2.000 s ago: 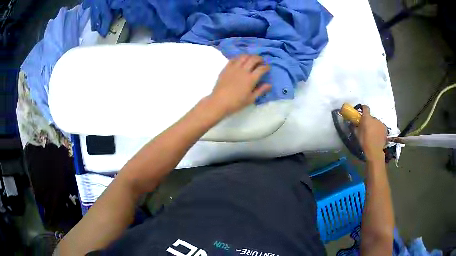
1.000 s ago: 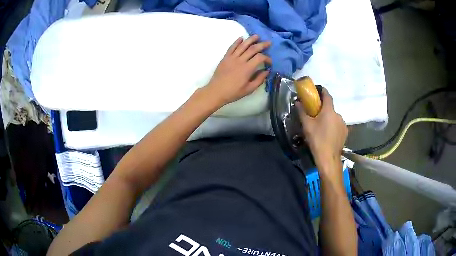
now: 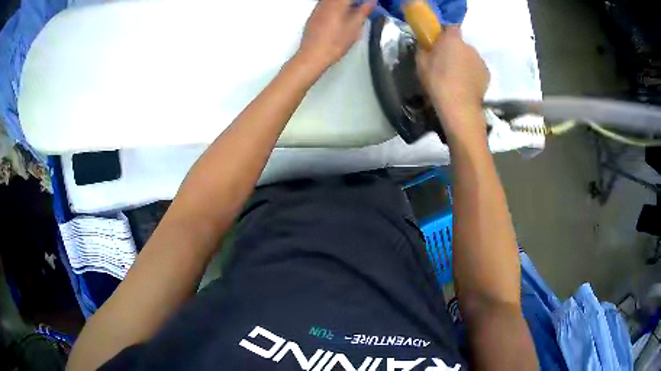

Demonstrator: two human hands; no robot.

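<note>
My right hand (image 3: 455, 69) is closed on the tan handle of the steam iron (image 3: 400, 80), which stands at the right end of the white padded pressing board (image 3: 181, 80). My left hand (image 3: 332, 32) is at the top edge of the frame, partly cut off, at the near edge of the blue shirt (image 3: 451, 9). Only a small part of this shirt shows, beside and behind the iron handle. Whether my left fingers grip the cloth or rest on it cannot be told.
A black phone-like rectangle (image 3: 96, 167) and folded striped cloth (image 3: 99, 245) lie at the left. The pale steam hose (image 3: 594, 110) and yellow cord run off right. A blue plastic basket (image 3: 438, 243) is below the table edge. Light blue garments (image 3: 591, 326) are at lower right.
The view has shifted, so the board and shirt sit higher in the frame. The iron has come from the table at the right to the board's right end and moved further away along the cloth.
</note>
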